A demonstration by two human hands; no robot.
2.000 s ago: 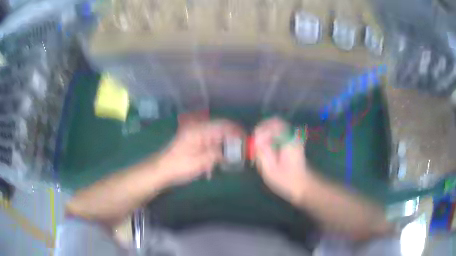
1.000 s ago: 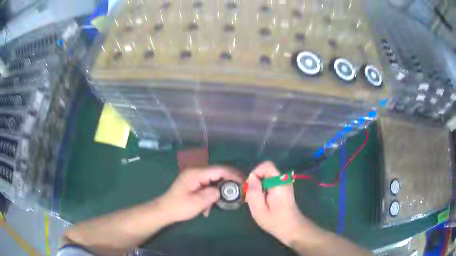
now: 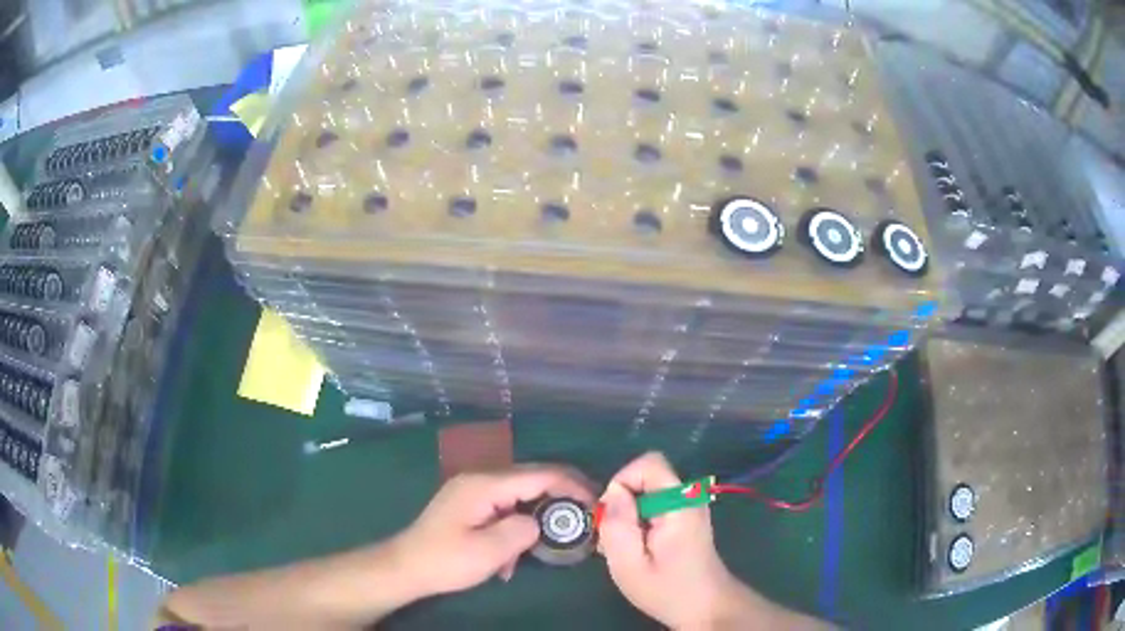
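Observation:
A round speaker driver (image 3: 564, 523) with a black rim and pale rings sits over the round metal fixture (image 3: 561, 553) on the green mat. My left hand (image 3: 475, 530) grips the driver's left edge with thumb and fingers. My right hand (image 3: 660, 536) holds the green test probe (image 3: 677, 497), its red front end at the driver's right edge. The probe tips are too small to tell, so contact is unclear. A red lead (image 3: 802, 503) and a dark lead run from the probe's back to the right.
A tall clear tray stack (image 3: 494, 253) stands ahead, with three drivers (image 3: 749, 227) on top. Trays of parts (image 3: 93, 321) stand at left. A low tray (image 3: 1024, 431) with two drivers is at right. A yellow paper (image 3: 281, 366) and a reddish-brown square (image 3: 476, 449) lie near the stack.
The view has sharpened and tilted up, so the scene sits lower in the picture. My hands stay around the driver, with the probe still at its right side.

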